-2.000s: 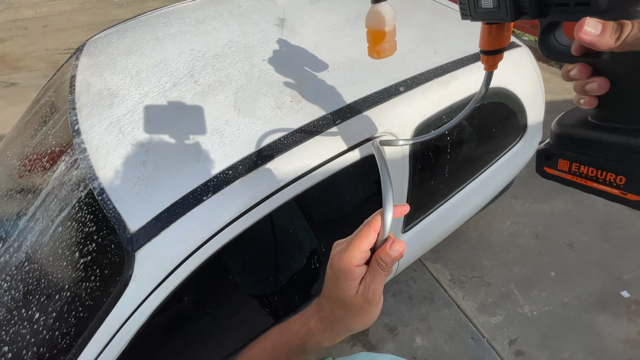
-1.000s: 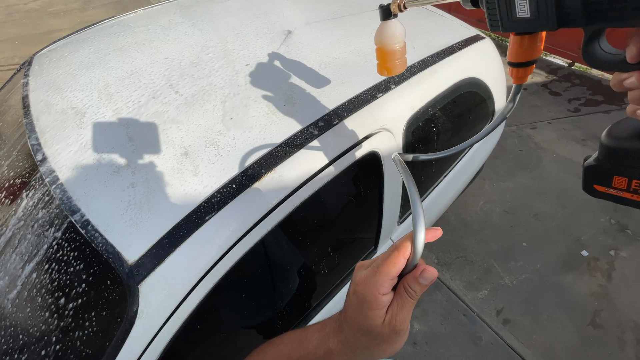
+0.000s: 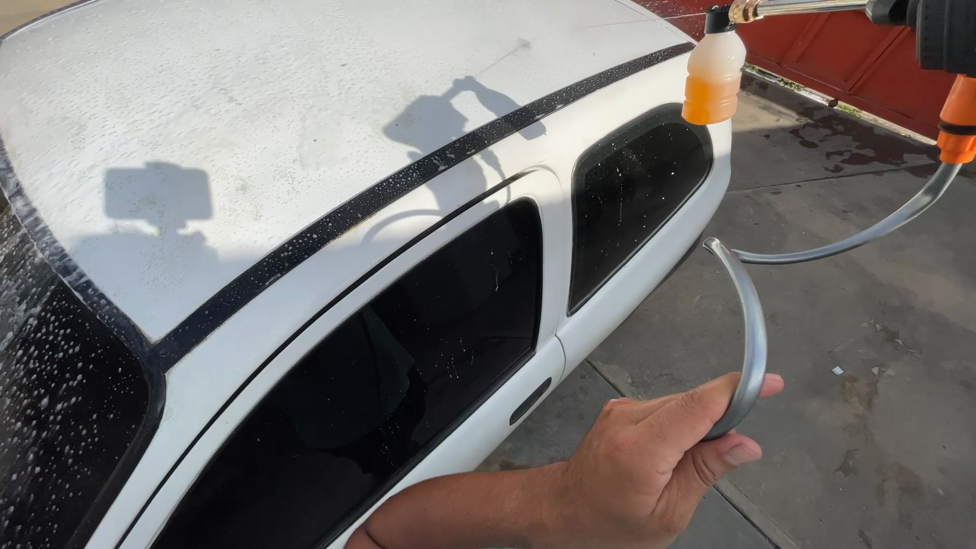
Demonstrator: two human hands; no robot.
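My left hand point(image 3: 659, 465) pinches a grey hose point(image 3: 751, 328) between thumb and fingers, at the lower right beside the car. The hose curves up, bends sharply and runs right to the orange fitting point(image 3: 957, 122) of a cordless pressure washer gun point(image 3: 945, 34), which is cut off by the right edge. From its metal lance point(image 3: 808, 8) hangs a clear bottle of orange liquid point(image 3: 711, 84). A thin spray leaves the lance toward the left over the white car roof point(image 3: 305, 114). My right hand is out of the frame.
Droplets cover the roof, its black trim strip point(image 3: 343, 213) and the windshield point(image 3: 69, 381). Dark side windows point(image 3: 366, 381) face my left arm. Concrete paving point(image 3: 862, 328) lies to the right, with wet patches near a red metal gate point(image 3: 839, 53) at the back.
The gun has moved right, and my right hand, seen on its grip in both earlier frames, has left the view. My left hand still holds the hose. The view has shifted.
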